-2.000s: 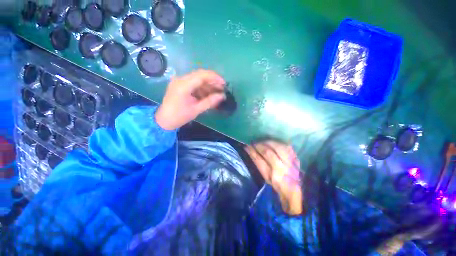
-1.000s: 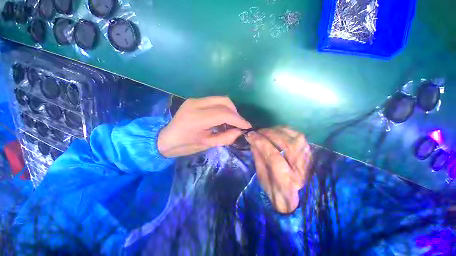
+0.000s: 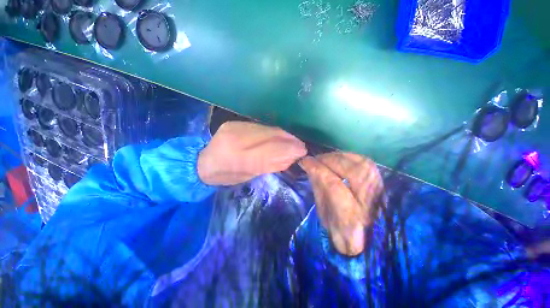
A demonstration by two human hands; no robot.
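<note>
My left hand (image 3: pixel 253 153) and my right hand (image 3: pixel 345 195) meet at the fingertips just in front of the green table's near edge. Between and below the fingertips is a dark part, the round black housing (image 3: pixel 294 171), mostly hidden by the fingers. A small silvery glint shows between the fingers of my right hand; I cannot tell what it is. The blue parts bin (image 3: pixel 483 53), with a heap of thin silver pins (image 3: pixel 439 19), stands at the upper right.
Discs on clear film (image 3: pixel 155 30) lie at upper left of the green table (image 3: pixel 241 72). Tiny clear specks (image 3: pixel 312 11) lie at top centre. A clear blister tray (image 3: pixel 108 102) holds black discs at left. More discs (image 3: pixel 491 123) lie at right near pink light; part of another person's hand shows lower right.
My left hand has brought the dark disc from above the table to my right hand. Since a second ago, its fingers have closed over the part, hiding more of it. The view has shifted.
</note>
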